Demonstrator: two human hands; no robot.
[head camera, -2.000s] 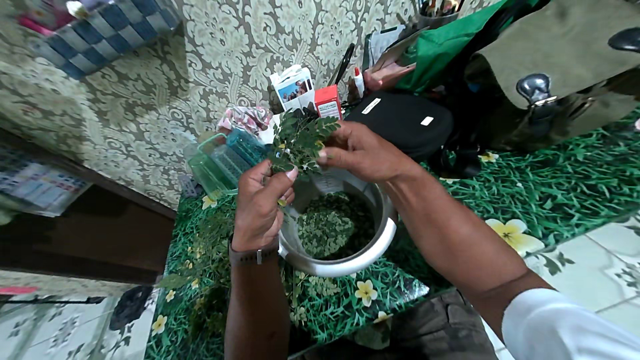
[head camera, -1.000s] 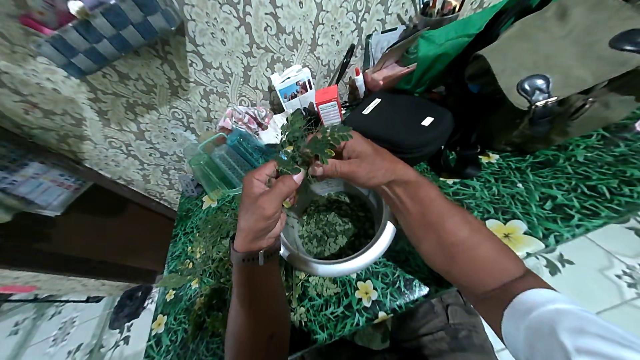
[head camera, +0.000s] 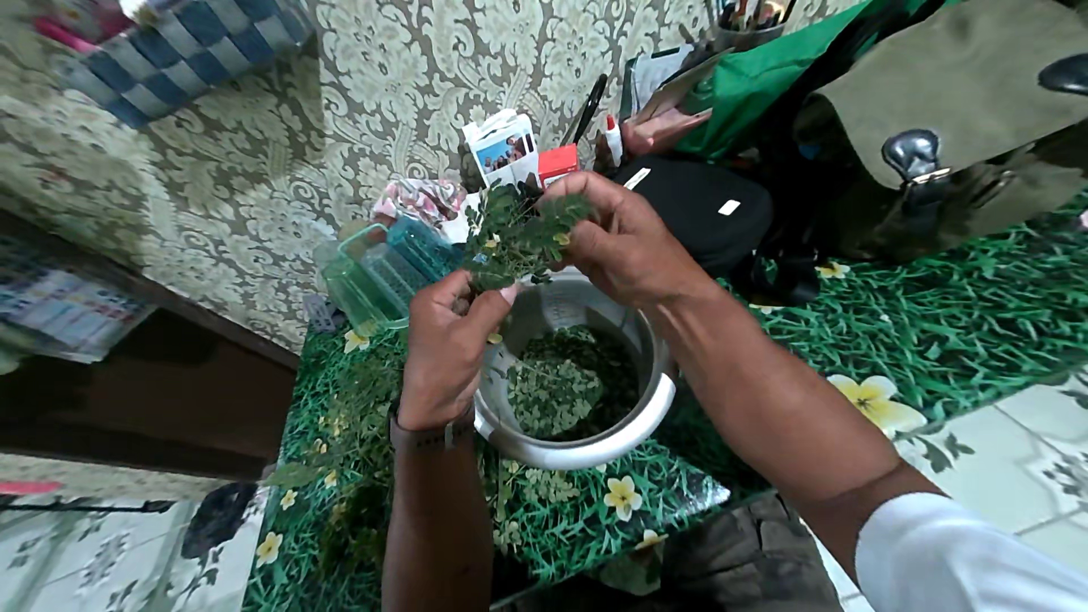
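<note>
My left hand (head camera: 450, 340) pinches the lower stems of a small bunch of green leafy sprigs (head camera: 518, 238), at the left rim of a round white container. My right hand (head camera: 612, 238) has its thumb and fingers on the leaves at the bunch's right side, above the far rim. Below both hands, the white container (head camera: 578, 455) holds loose small green leaves (head camera: 557, 391). More leafy stems (head camera: 365, 425) lie on the grass-and-flower patterned cover, left of the container and partly behind my left forearm.
Beyond the container stand clear green and blue plastic boxes (head camera: 365, 280), a small red box (head camera: 558, 161) and a black case (head camera: 714, 208). An olive backpack (head camera: 952, 110) sits at the right. Patterned wallpaper (head camera: 408, 85) rises behind, with a checkered woven basket (head camera: 187, 59) at upper left.
My right hand has shifted on the bunch; its fingers were close to my left thumb a second ago and are now higher and farther apart from it.
</note>
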